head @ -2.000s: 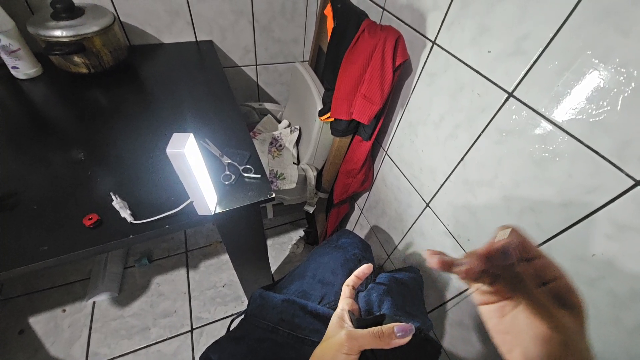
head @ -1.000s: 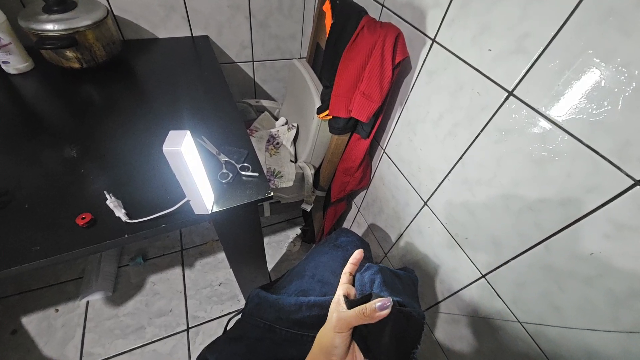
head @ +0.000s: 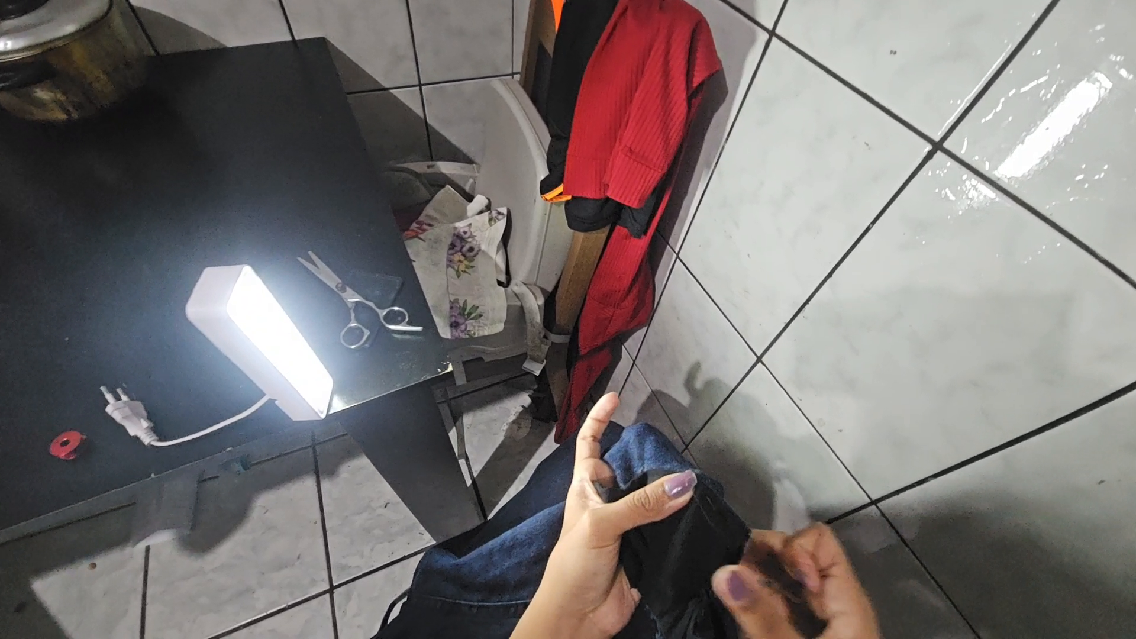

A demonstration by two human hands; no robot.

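My left hand (head: 608, 524) grips a piece of black fabric (head: 679, 550) between thumb and palm, its index finger pointing up. Dark blue denim (head: 506, 541) lies beneath and behind it. My right hand (head: 799, 577), slightly blurred, is at the right edge of the black fabric with its fingers bent; whether it pinches anything cannot be made out. On the black table to the left are metal scissors (head: 355, 306), lying partly open beside a lit white lamp (head: 262, 342). A small red round object (head: 67, 445) lies near the lamp's plug (head: 129, 414).
The black table (head: 177, 195) holds a metal pot (head: 67, 62) at its far left. A light plastic chair (head: 510, 133) with floral cloth (head: 461, 266) stands beyond its corner. Red (head: 643, 106) and black garments hang over a wooden post (head: 581, 275) by the tiled wall (head: 852, 231).
My right hand was raised at the right, then out of view, and is now beside the black fabric. My left hand keeps its hold on the fabric.
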